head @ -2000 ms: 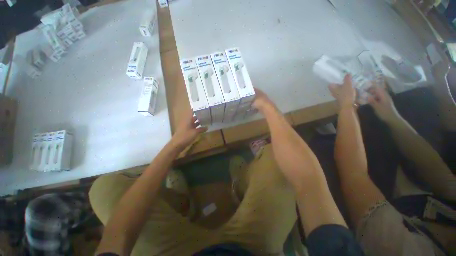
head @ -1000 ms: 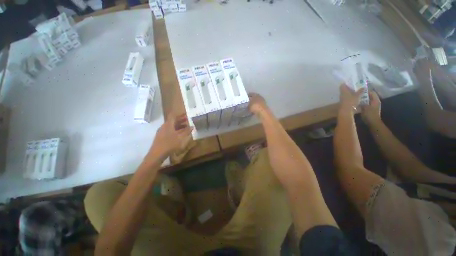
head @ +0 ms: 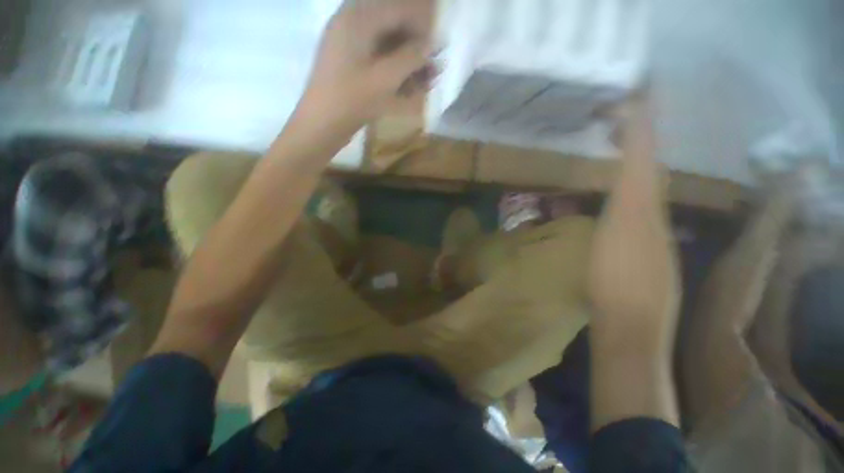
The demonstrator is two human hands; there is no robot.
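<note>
A block of white retail cartons (head: pixel 546 46), several side by side, stands at the table's front edge, cut off by the top of the view and blurred. My left hand (head: pixel 393 51) is at the block's left side, fingers bent and blurred; whether it touches the block is unclear. My right hand (head: pixel 629 120) lies against the block's right front corner, its fingers partly hidden and blurred. The shaded lower end of the block faces me.
Another white carton block (head: pixel 104 57) stands at upper left on the white sheeting. The wooden table edge (head: pixel 537 164) runs across above my knees. A person's arm (head: pixel 740 268) is at right and a checked sleeve (head: pixel 69 231) at left.
The view has tipped down towards my lap and blurred. The carton block and my hands now show near the top; the loose cartons and far piles have left the view.
</note>
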